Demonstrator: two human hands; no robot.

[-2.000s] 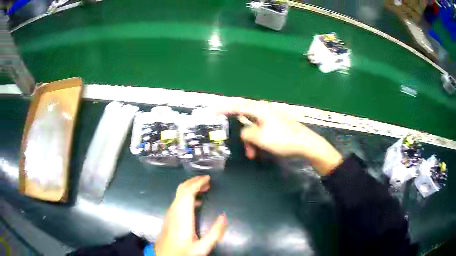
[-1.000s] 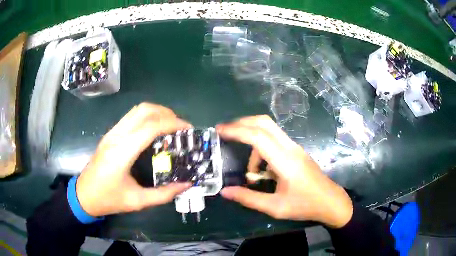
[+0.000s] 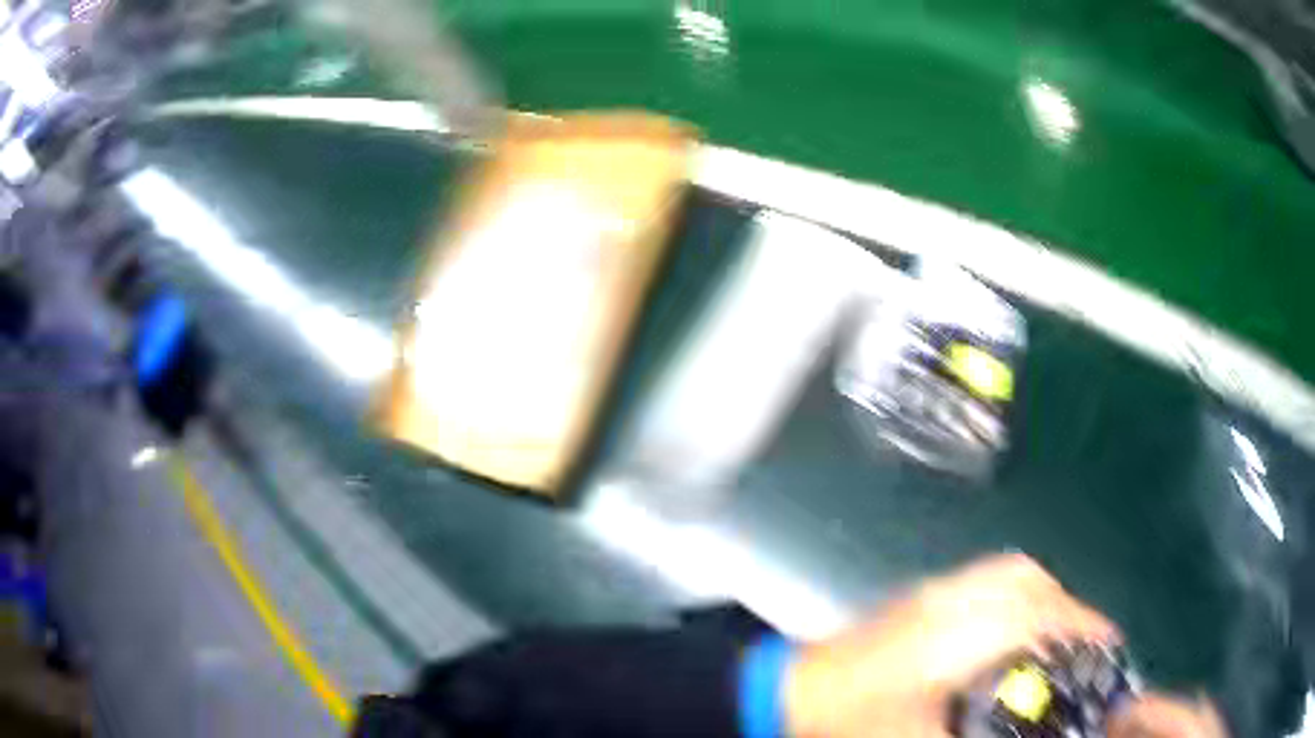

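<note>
My left hand [image 3: 923, 656], with a blue band at the wrist, is at the bottom right. It holds a part-built adapter [image 3: 1060, 692] with dark parts and a yellow block on top; the lower part of the adapter is cut off by the picture's edge. A blurred patch of skin at the adapter's right side looks like fingertips of my right hand [image 3: 1175, 715]; the rest of that hand is out of the picture, so its grip cannot be told. The plug is not visible.
Another open adapter unit [image 3: 937, 372] stands on the dark bench, close to a long whitish strip [image 3: 757, 346]. Left of the strip lies a shallow brown tray [image 3: 627, 144] with whitish contents. A pale rail [image 3: 923, 238] borders the green conveyor [image 3: 865, 87]. Clear film [image 3: 1252, 483] lies at right.
The view has swung left, bringing the whole tray into sight. The held adapter now shows at the bottom right, still in my left hand, and my right hand is mostly out of view.
</note>
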